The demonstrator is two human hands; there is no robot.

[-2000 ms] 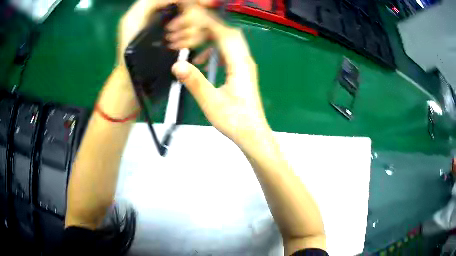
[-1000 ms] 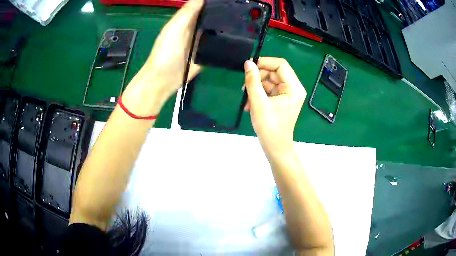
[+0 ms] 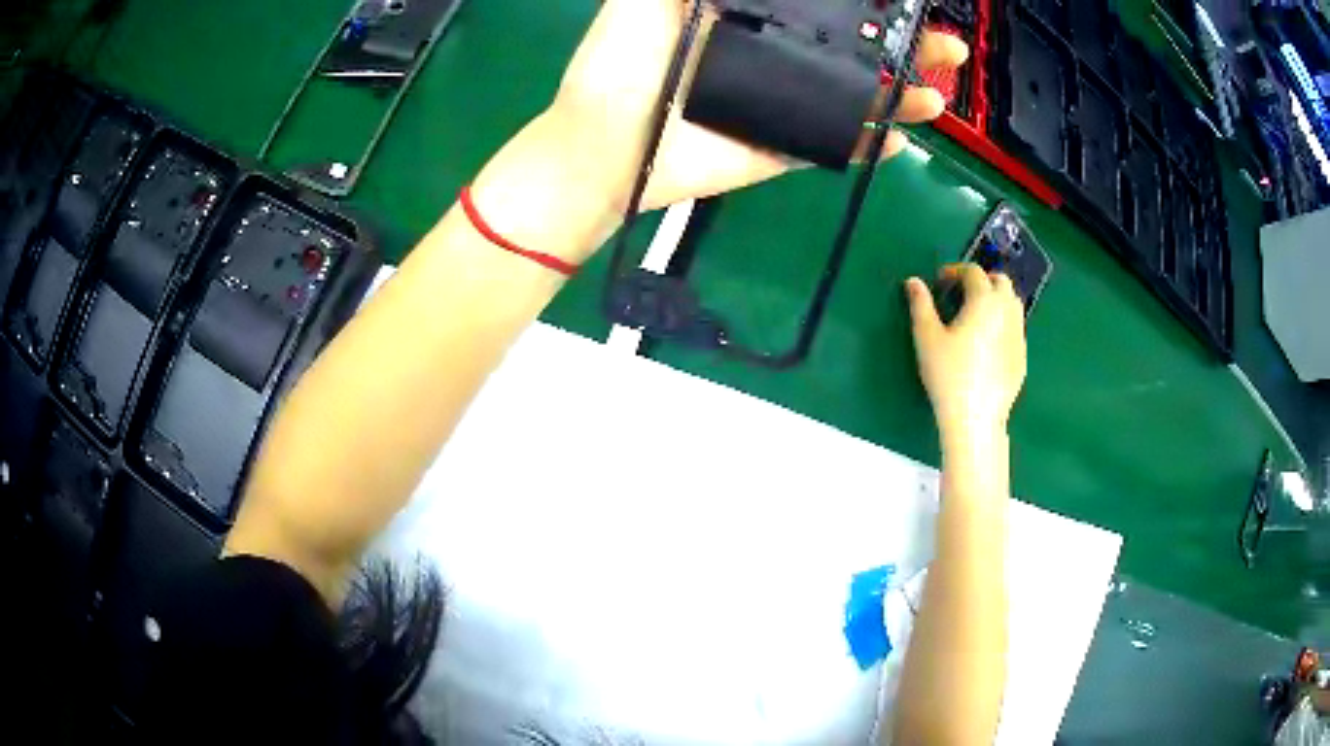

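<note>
A black phone middle frame (image 3: 780, 95) is held up at the top centre, its upper end cut off by the picture's edge. My left hand (image 3: 627, 110) holds it from behind, with fingertips showing past its right rim. Its large lower window shows the green mat through it. My right hand (image 3: 974, 343) is over a loose frame (image 3: 1024, 262) on the mat at the right. My fingers cover that frame's lower part, and whether they grip it cannot be told.
Another loose frame (image 3: 344, 172) lies at the upper left. Black blister trays (image 3: 139, 466) with frames are at the left. A red tray (image 3: 1006, 168) and black tray (image 3: 1152, 241) are at the upper right. The white sheet (image 3: 656, 554) bears a blue item (image 3: 869, 618). A small dark part (image 3: 1257, 507) lies far right.
My right hand has left the held frame and moved right to the loose frame. My left hand still holds its frame. The view has turned and shifted, uncovering more of the blue item.
</note>
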